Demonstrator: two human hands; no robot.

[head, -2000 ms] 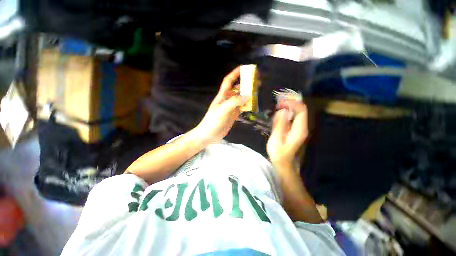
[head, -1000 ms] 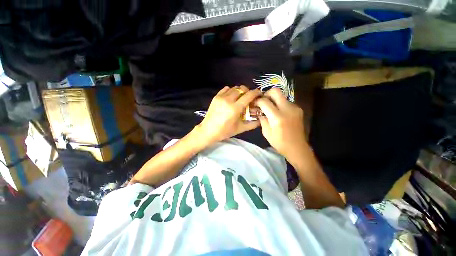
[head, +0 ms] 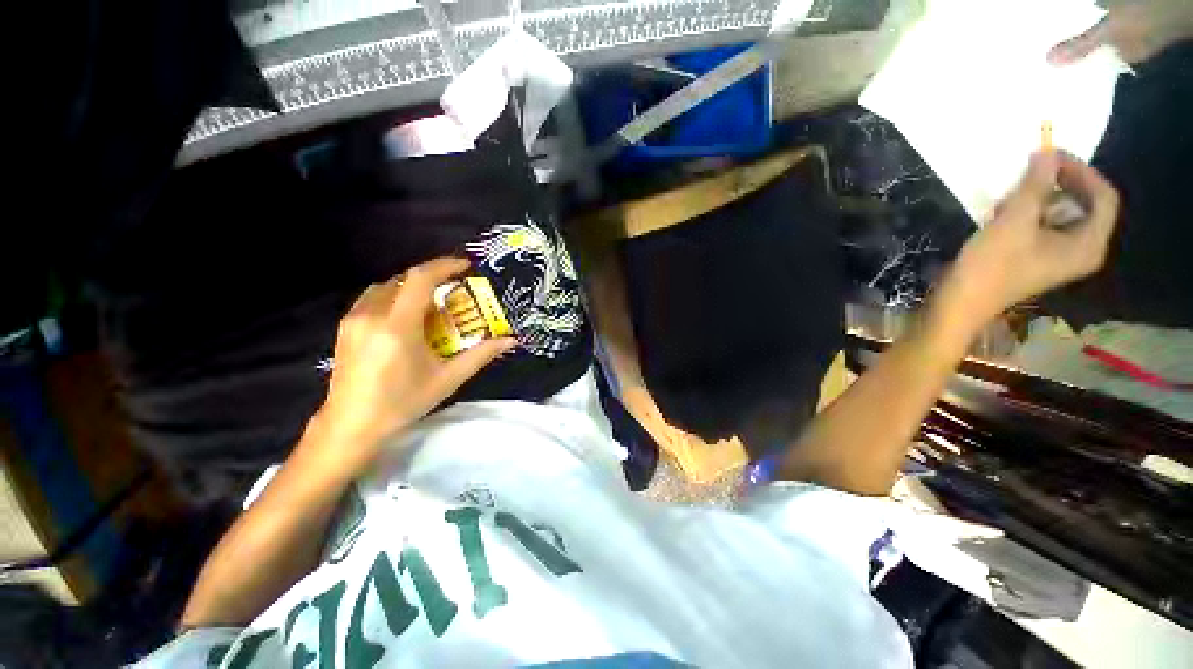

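My left hand (head: 386,350) holds a small open yellow box (head: 468,316) over my lap. Several short tan-ended sticks show in its opening; it looks like a cigarette pack. My right hand (head: 1034,242) is stretched out to the far right. Its fingertips pinch a thin stick with an orange-yellow end (head: 1047,136), and a small greyish round thing shows within its curled fingers. Black cloth with a white and yellow feathery motif (head: 530,281) lies over my lap, under and beside the box.
Another person's hand (head: 1132,32) is at a white sheet (head: 981,98) at the upper right, beside my right hand. A graduated table edge (head: 353,81) with a knotted white scrap (head: 513,89) runs along the top. A blue bin (head: 700,111) and an open cardboard box (head: 713,194) holding black cloth stand right of my lap.
The view has turned to the right. My hands were together at the box and are now apart; my right hand has reached far right. The other person's hand and white sheet have come into view.
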